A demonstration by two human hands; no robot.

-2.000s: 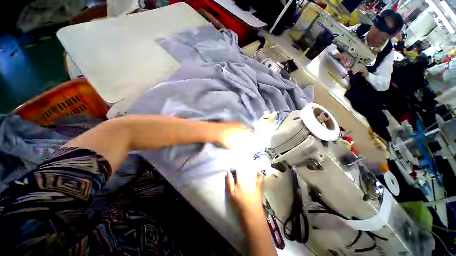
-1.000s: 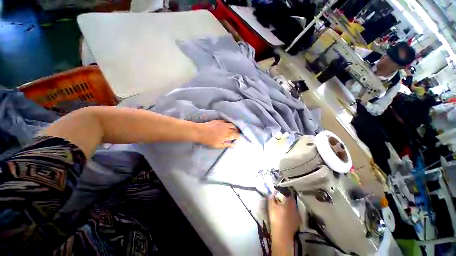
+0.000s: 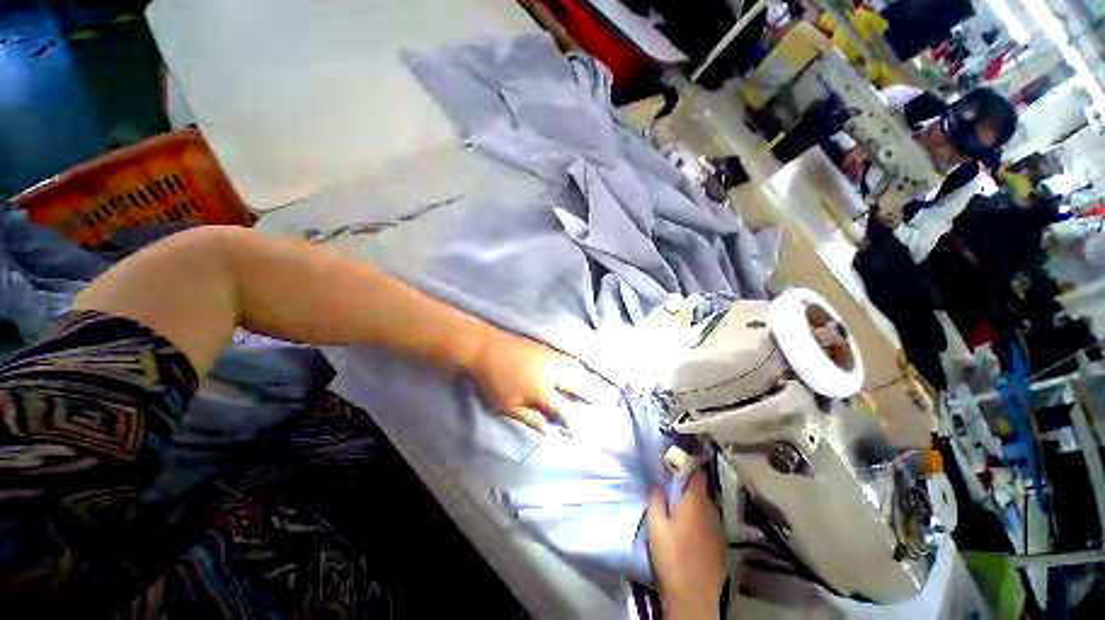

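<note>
The light grey-blue garment piece lies spread and folded over the white table and runs under the machine head. My left hand lies flat on the cloth left of the needle area, fingers a little apart. My right hand is beside the machine head, fingers closed on the cloth's near edge, which bunches there. The cream sewing machine stands at right. Its needle area is lost in lamp glare. The dark snips, partly hidden, show below my right hand.
A white tape roll sits on the machine. A cream board lies beyond the table, with an orange basket of grey cloth at left and a red crate behind. A person works at another machine at upper right.
The cloth now spreads towards the near table edge and bunches at my right hand. My left hand has moved nearer, onto the cloth. My right hand has moved beside the machine head since the oldest frame.
</note>
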